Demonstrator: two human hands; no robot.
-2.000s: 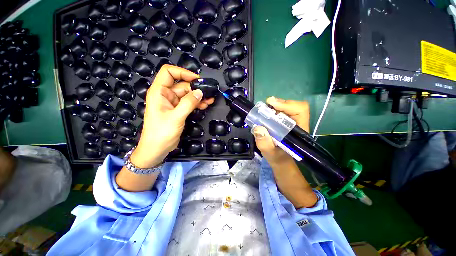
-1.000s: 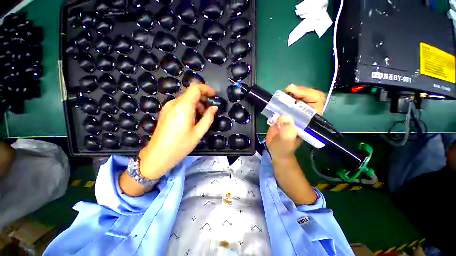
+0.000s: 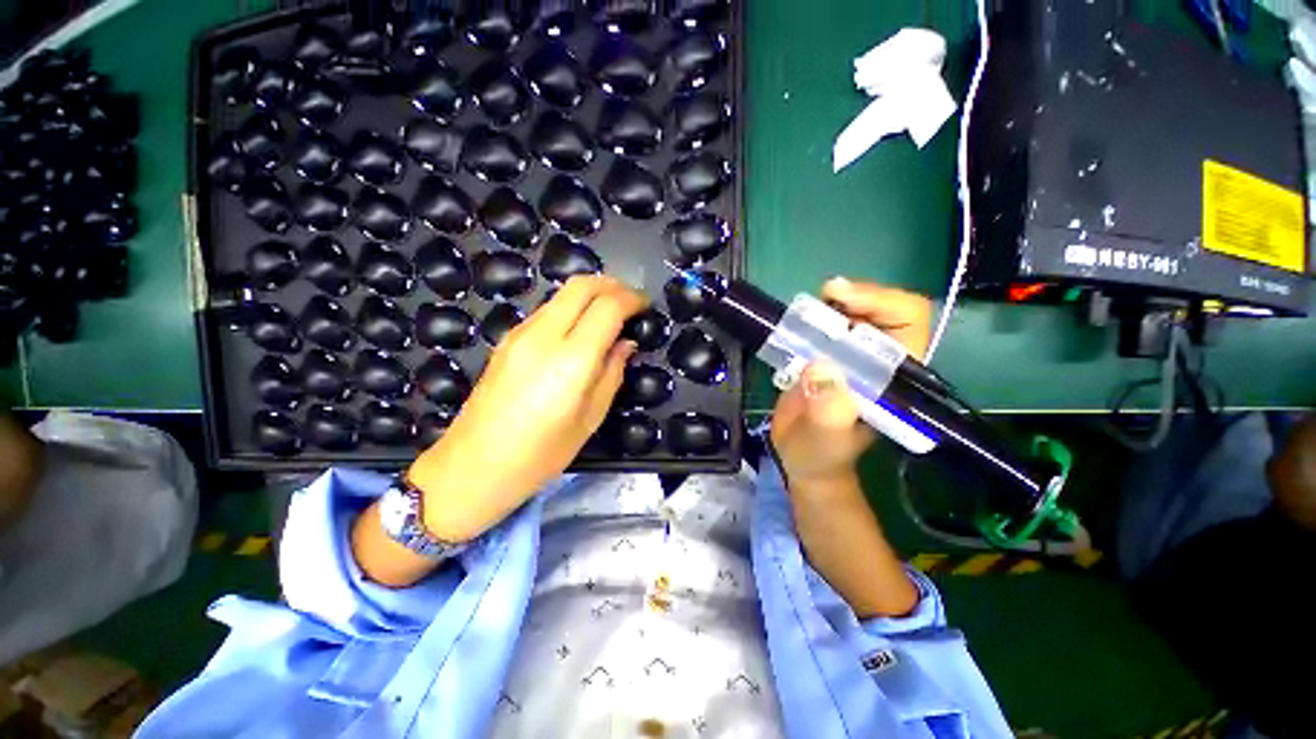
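My left hand [image 3: 537,387] is over the parts tray [image 3: 199,274], back of the hand up. Its fingertips touch or are right beside a glossy black plastic part [image 3: 647,331]; whether they pinch it is hidden. Many similar parts lie in rows in the tray. My right hand [image 3: 823,407], to the right of the tray, grips the thick black dispensing syringe [image 3: 960,433] around its clear sleeve [image 3: 830,354]. The syringe tilts, its thin bluish needle [image 3: 687,274] pointing up-left over the tray's right column. A green adapter [image 3: 1051,498] is at its rear end.
A loose pile of black parts [image 3: 65,188] lies left of the tray. A crumpled white wipe [image 3: 898,98] and a white cable [image 3: 966,173] lie between the tray and the black controller [image 3: 1111,159] at right. Parts of other people show at both lower sides.
My left hand has brought the black part from the needle down to the tray and turned palm down. The syringe has moved slightly right, its needle away from that part. The view has shifted slightly.
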